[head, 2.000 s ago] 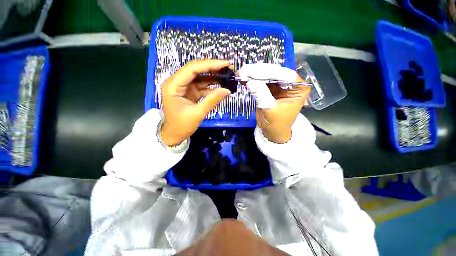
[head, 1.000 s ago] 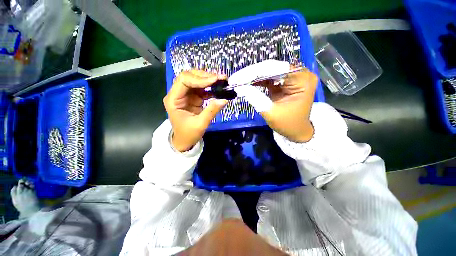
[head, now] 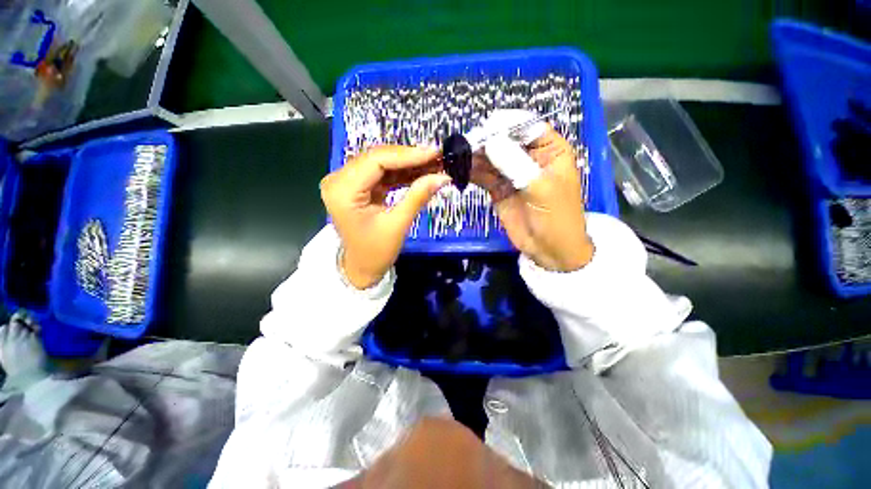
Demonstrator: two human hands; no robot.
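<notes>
My left hand pinches a matte black oblong part between thumb and fingertips, now held upright. My right hand, with white coverings on some fingers, holds a thin silvery metal rod that slants up to the right; its inner end is at the black part, and whether it is inside the part cannot be told. Both hands are over the blue rod tray, filled with silvery rods. The blue black-parts tray lies nearer to me, with dark pieces inside.
A clear plastic box with small metal pieces stands right of the rod tray. A thin black strip lies below it. Other blue trays stand at left and right. A grey metal post rises at the back left.
The black part has turned from lying sideways to upright in my left fingers. My right hand has shifted and its fingers have bent. The view has swung, showing more of the left side than at first.
</notes>
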